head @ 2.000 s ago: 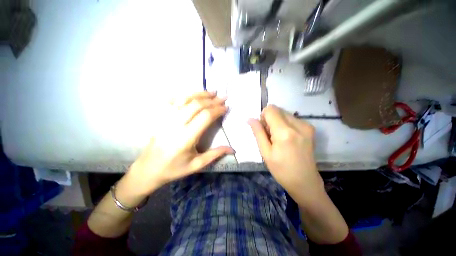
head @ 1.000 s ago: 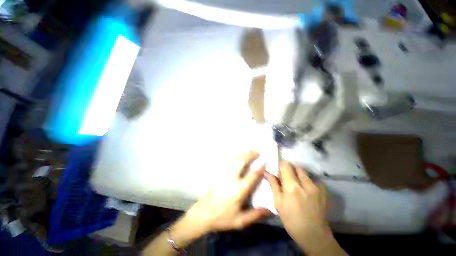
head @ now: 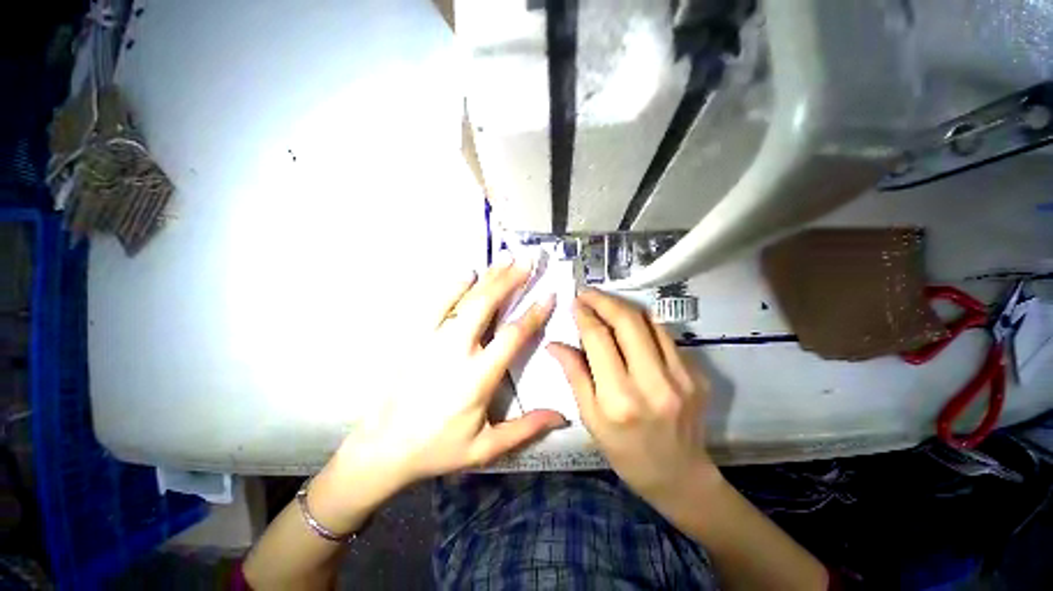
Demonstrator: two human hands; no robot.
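A stiff white piece (head: pixel 545 375) lies on the tabletop in front of the machine head, its far end at the presser foot (head: pixel 562 247). My left hand (head: pixel 445 398) lies spread on its left side, fingers pointing to the foot and thumb on the piece's near part. My right hand (head: pixel 635 398) presses on its right edge with bent fingers. Both hands are on the piece. The needle tip cannot be made out. A sliver of a brown piece (head: pixel 471 150) shows left of the machine head.
The large off-white machine head (head: pixel 647 127) hangs over the work. A ribbed knob (head: pixel 677 308) is right of the foot. Stacked brown pieces (head: pixel 849 289) and red-handled snips (head: pixel 976 393) lie right. A tied bundle (head: pixel 113 185) lies far left, beside a blue crate (head: pixel 69 462).
The view has swung back down and closer after tilting towards the lamp, which is out of view. The white piece's far end is now under the machine head. Both hands remain on it.
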